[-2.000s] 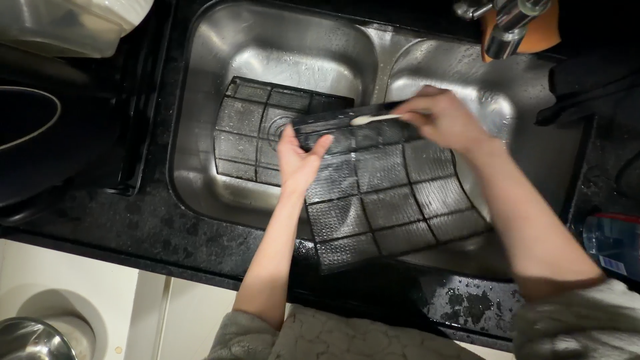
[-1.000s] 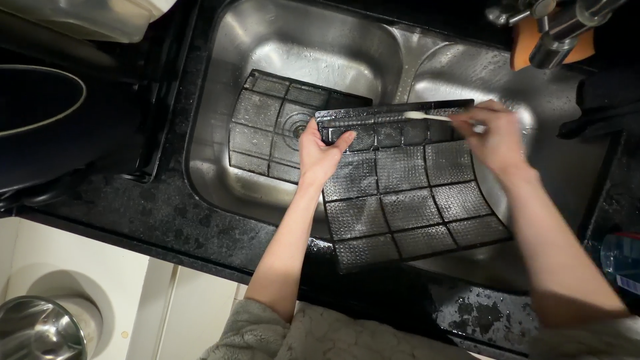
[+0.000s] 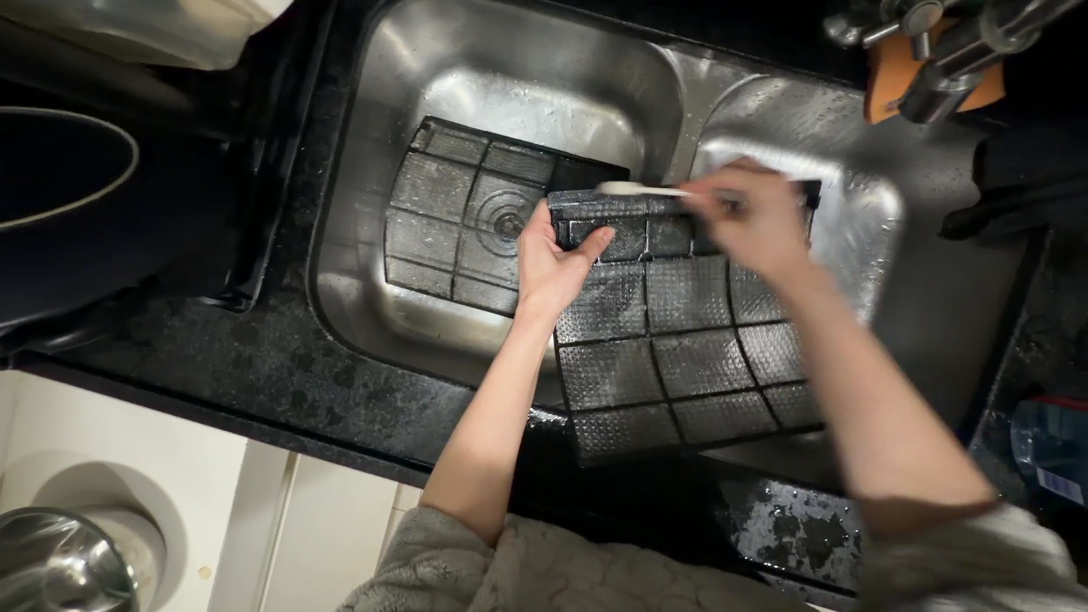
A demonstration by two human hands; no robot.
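Note:
A wet, black-framed mesh filter panel [image 3: 701, 357] hangs tilted over the right part of the double sink, divided into squares by dark ribs. My left hand [image 3: 557, 259] grips its upper left corner, thumb on the near face. My right hand [image 3: 752, 217], blurred, holds a pale brush, seemingly a toothbrush [image 3: 642, 189], with its head at the panel's top edge. A second similar mesh panel [image 3: 425, 212] lies in the left basin, over the drain, its right end partly hidden behind my left hand and the held panel.
The steel sink [image 3: 688, 119] is set in a wet black counter [image 3: 382, 408]. A faucet [image 3: 943, 81] and an orange sponge or cloth [image 3: 880, 81] are at the upper right, a plastic bottle [image 3: 1045, 450] at the right edge. A metal bowl [image 3: 59, 561] sits lower left, a translucent container [image 3: 170, 30] upper left.
My right hand has shifted left along the panel's top edge with the brush since one second ago. My left hand keeps its grip on the corner.

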